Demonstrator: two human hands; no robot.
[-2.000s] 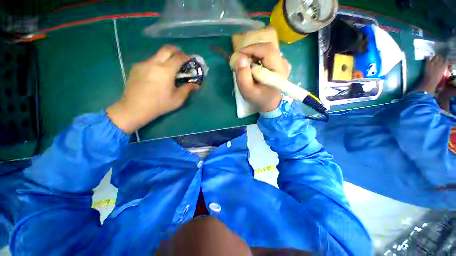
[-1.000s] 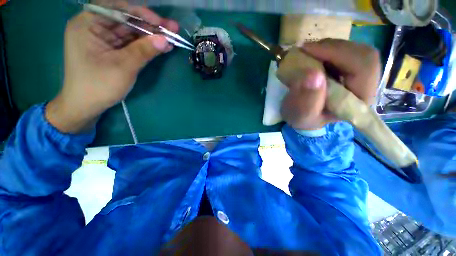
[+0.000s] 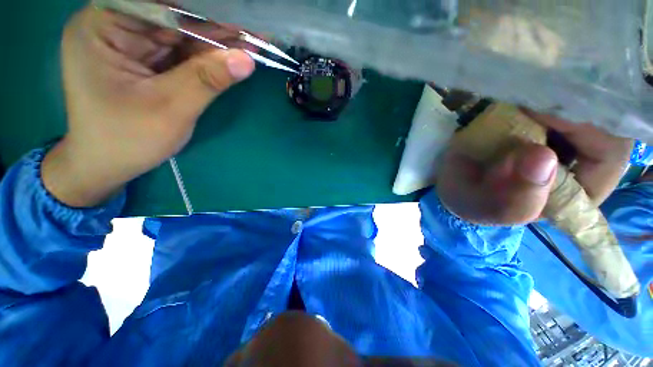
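Note:
A round black watch module with a small grey-green display lies on the green mat, a bit of white wad showing at its right edge. My left hand holds slim silver tweezers; their points are at the upper left of the module. My right hand holds the soldering iron by its thick cream taped handle. The iron's shaft and tip are hidden or blurred behind the clear hood, so I cannot tell where the tip is.
The clear scratched hood crosses the top of the view, over the iron's front end. A white pad lies left of my right hand. A tan block shows blurred through the hood. A neighbour's blue sleeve is at the right.
The view has come closer and the hood now covers more of the top. The tweezers' points stay by the module. The iron's visible tip has gone behind the hood. Earlier, my left hand held the module.

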